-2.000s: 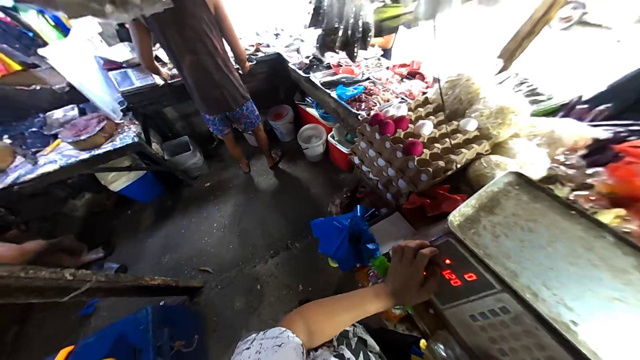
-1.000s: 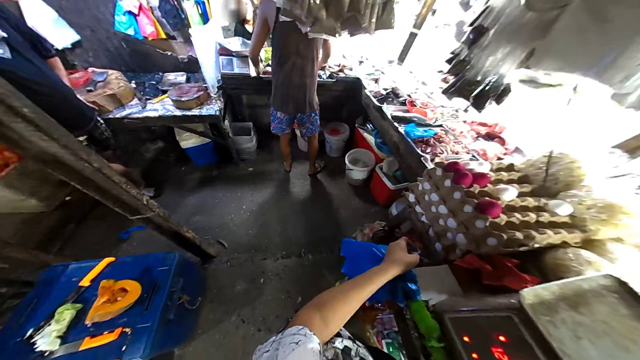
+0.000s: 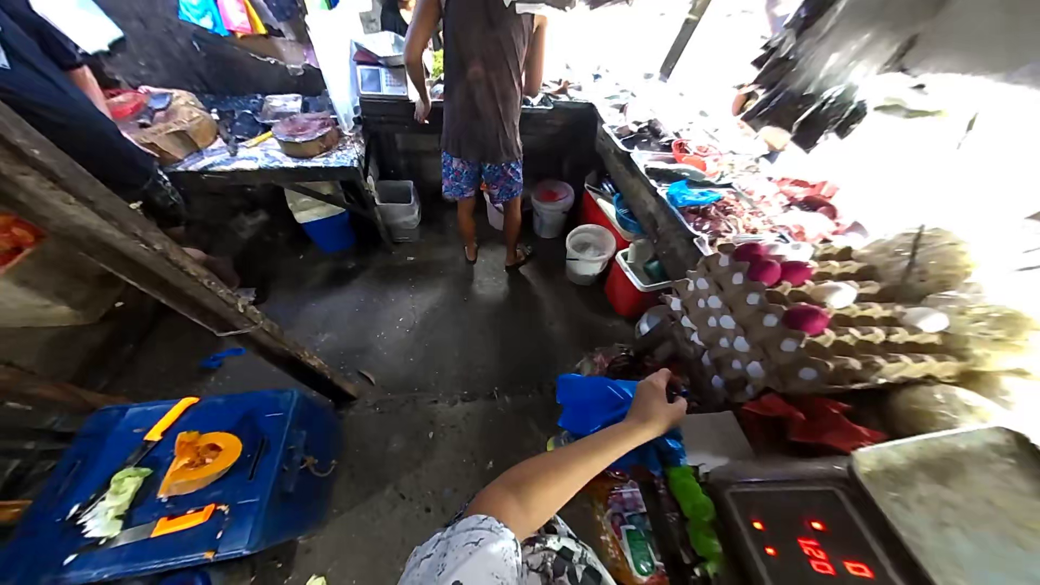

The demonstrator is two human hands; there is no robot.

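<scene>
My left hand (image 3: 656, 405) reaches out from a white patterned sleeve, with its fingers bent beside a blue plastic bag (image 3: 593, 402). A small dark thing shows at the fingertips; whether I grip it cannot be told. My right hand is out of view. Just right of the hand stand stacked cardboard egg trays (image 3: 747, 333) with white eggs and several magenta eggs (image 3: 806, 319) on top. Below the hand lie packaged goods (image 3: 638, 528) and a green plastic thing (image 3: 695, 512). A digital scale (image 3: 800, 520) with lit red digits stands at the lower right, beside a worn metal tray (image 3: 959, 496).
A blue cooler box (image 3: 284, 479) at the lower left bears a cut squash (image 3: 199, 465) and two orange-handled knives (image 3: 171, 418). A slanting wooden post (image 3: 162, 236) rises behind it. Ahead, a person (image 3: 487, 97) stands by buckets (image 3: 589, 253) and a red cooler (image 3: 630, 288).
My left hand has left the scale's keypad, where it was two seconds ago, and is now by the blue plastic bag. The view has swung left, bringing in the whole blue cooler box.
</scene>
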